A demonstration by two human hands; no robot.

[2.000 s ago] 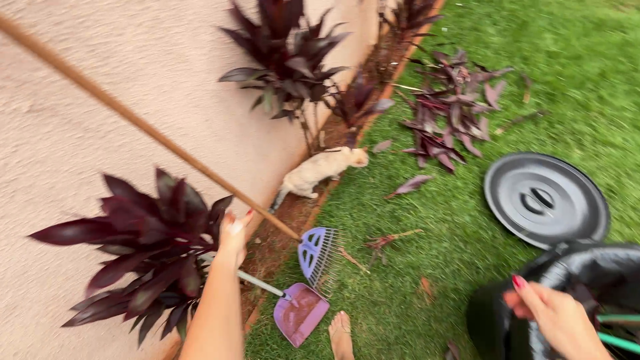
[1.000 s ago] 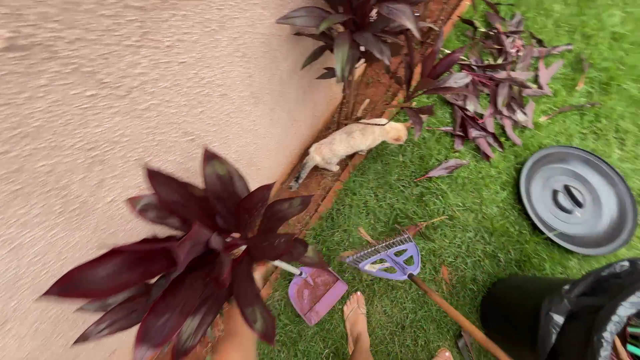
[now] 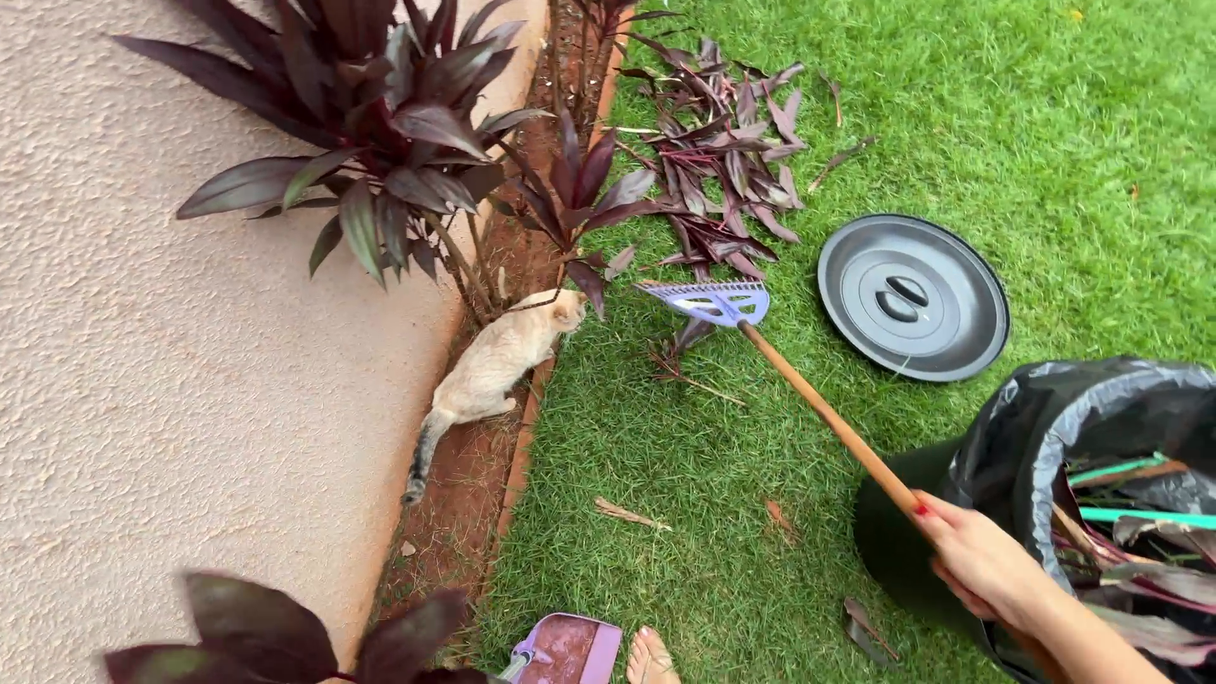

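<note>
My right hand (image 3: 978, 551) is closed around the wooden handle of a purple plastic rake (image 3: 717, 302). The rake's head is over the grass, its teeth turned toward a pile of dark purple cut leaves (image 3: 722, 161). My left hand is out of view. A purple dustpan (image 3: 570, 651) with a pale handle lies on the grass at the bottom edge, beside my bare foot (image 3: 650, 657). At the right stands a black bin (image 3: 912, 532) lined with a black bag, with leaves and green sticks inside.
A pale cat (image 3: 494, 361) with a dark tail stands in the narrow soil bed (image 3: 456, 522) along the textured wall (image 3: 237, 380). Purple-leaved plants (image 3: 380, 133) grow there. A black round lid (image 3: 912, 297) lies on the grass near the bin. Loose leaves and dry bits are scattered about.
The rake's handle was near my left hand two seconds ago; it now runs to my right hand. Since one second ago the rake's head has moved toward the leaf pile. My left arm has left the view.
</note>
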